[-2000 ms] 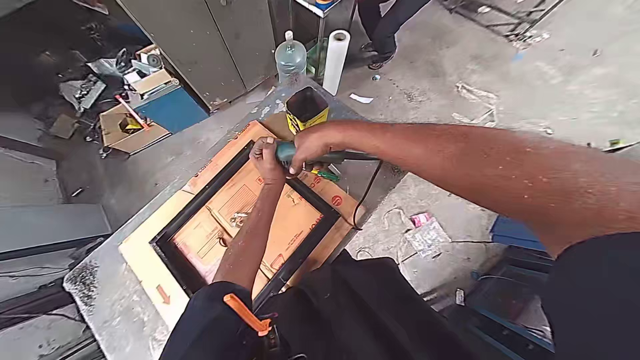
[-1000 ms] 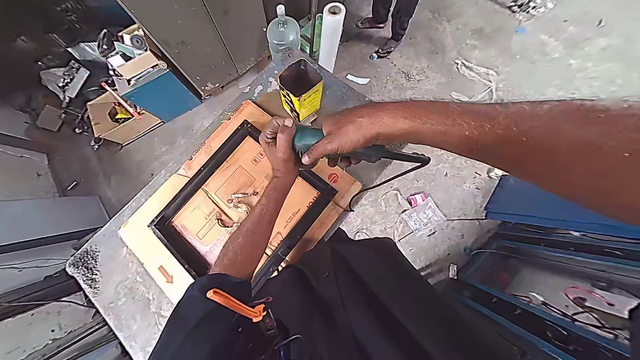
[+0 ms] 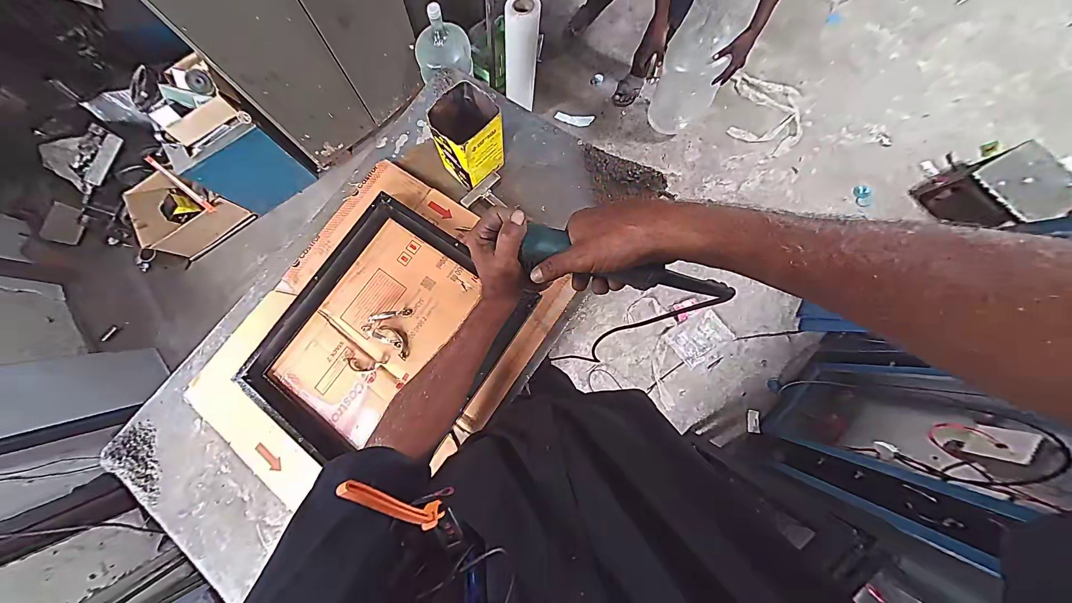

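Observation:
A green corded power tool [image 3: 544, 244], its working end hidden, is held in both hands above the right corner of a black rectangular frame [image 3: 310, 300]. My left hand [image 3: 500, 251] grips its front end, and my right hand [image 3: 599, 247] is closed round its body, with the cord leaving behind. The frame lies on flattened printed cardboard [image 3: 230, 410]. Inside the frame, small metal pieces [image 3: 389, 335] rest on the cardboard. Just beyond my left hand are a small metal piece [image 3: 481, 191] and an open-topped yellow and black can [image 3: 469, 138].
The worktable [image 3: 201, 486] has a rough corner. Behind it stand a large plastic bottle [image 3: 442, 50], a white roll [image 3: 522, 59] and a metal cabinet [image 3: 285, 67]. Another person's hands [image 3: 735, 57] are at a clear plastic bag or sheet [image 3: 687, 75]. The black cord [image 3: 645, 322] hangs at the right.
Another person's hands and a clear plastic item have come into view at the top. Both my hands still hold the power tool near the frame's corner.

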